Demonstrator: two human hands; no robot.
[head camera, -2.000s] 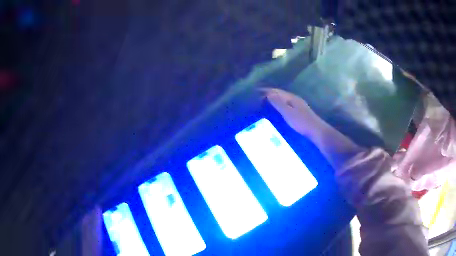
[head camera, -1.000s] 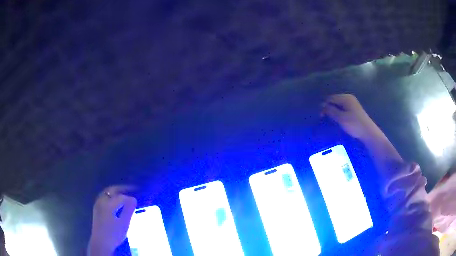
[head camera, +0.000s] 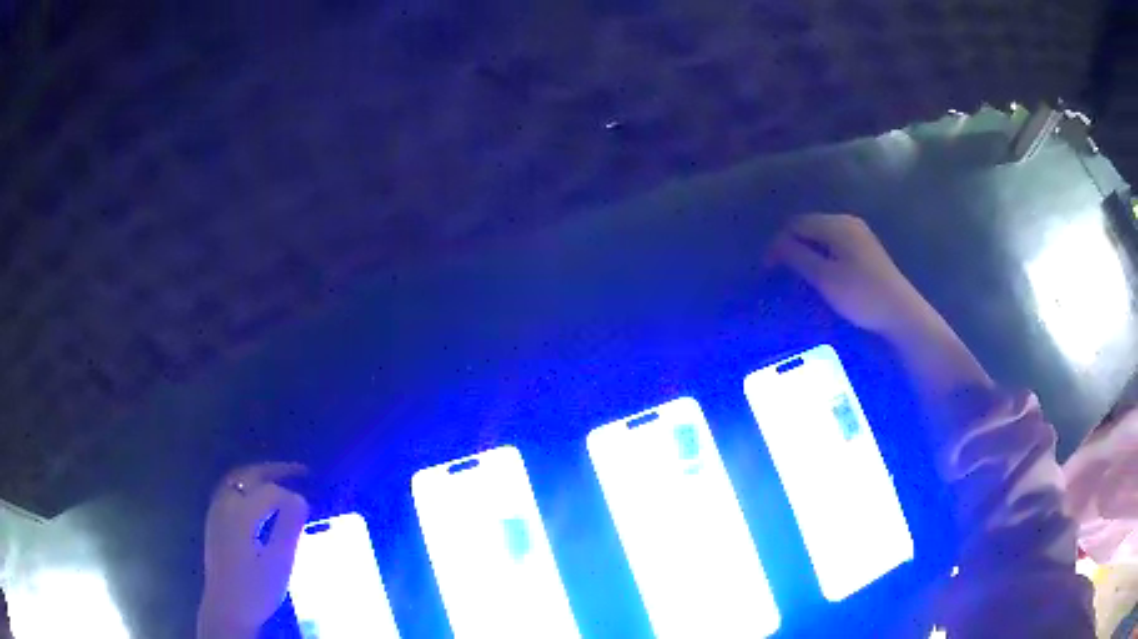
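Observation:
Several lit phones or display modules lie in a slanting row on the mat, each glaring white with a dark pill-shaped cutout at its top: far left, middle left, middle right and right. The lower ends of all but the right one are cut off or nearly so by the frame's bottom. My left hand is beside the far-left phone's top corner, fingers bent and parted. My right hand is above and right of the right phone, fingers loosely curled, tips blurred. I see nothing held in either hand.
The green mat shows white glare at both sides. Dark bumpy foam is behind its far edge. A small metal bracket stands at the far right corner. Pink cloth shows at the right edge.
The view has swung right, then slightly back, bringing my left hand into the picture. Since one second ago, hands and phones shift slightly left together in the picture; the hands' poses look about the same.

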